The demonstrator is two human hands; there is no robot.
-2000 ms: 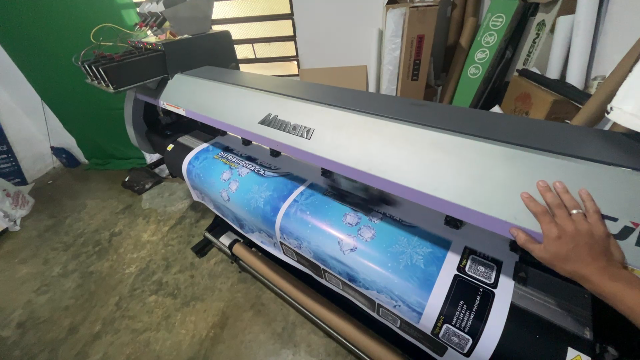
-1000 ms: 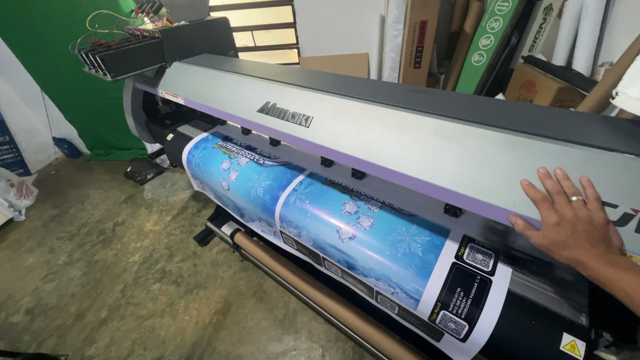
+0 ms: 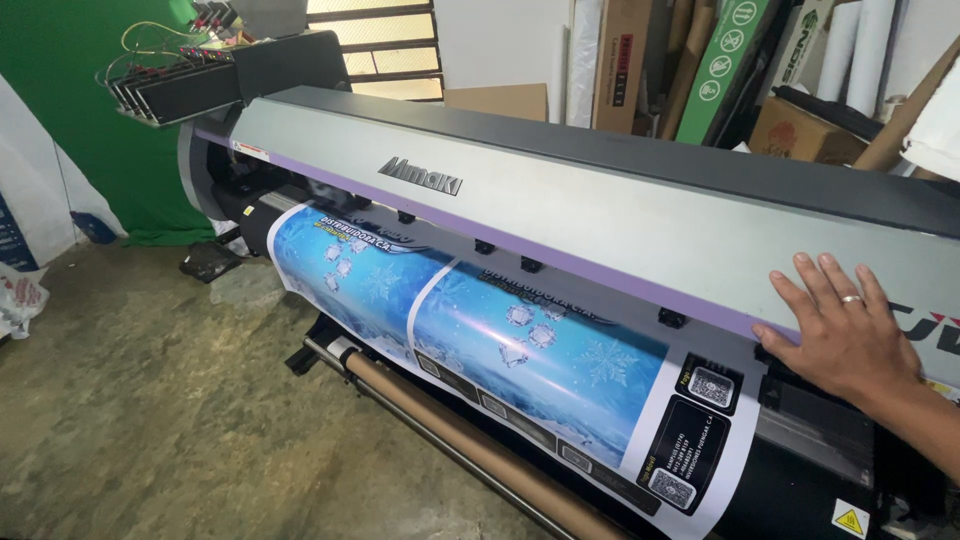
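My right hand [image 3: 851,330] rests spread on the grey front cover [image 3: 585,225] of a Mimaki wide-format printer, near its right end, with the thumb at the purple lower edge. A ring is on one finger. Below the cover, a printed sheet [image 3: 540,360] with blue ice and snowflake artwork curves down over the printer's front. Its right part bears black panels with codes and writing. The cover hides the sheet's upper part. My left hand is out of view.
A cardboard roll tube [image 3: 465,435] on a metal bar [image 3: 442,450] runs below the sheet. Ink bottles or cartridges in a rack [image 3: 180,90] stand at the printer's far left end. Boxes [image 3: 724,67] and rolls lean behind the printer. A black plastic bag [image 3: 210,260] lies on the concrete floor [image 3: 172,412].
The printer's carriage, a dark shape seen under the cover near the middle two seconds ago, is now further left. My right hand stays on the cover.
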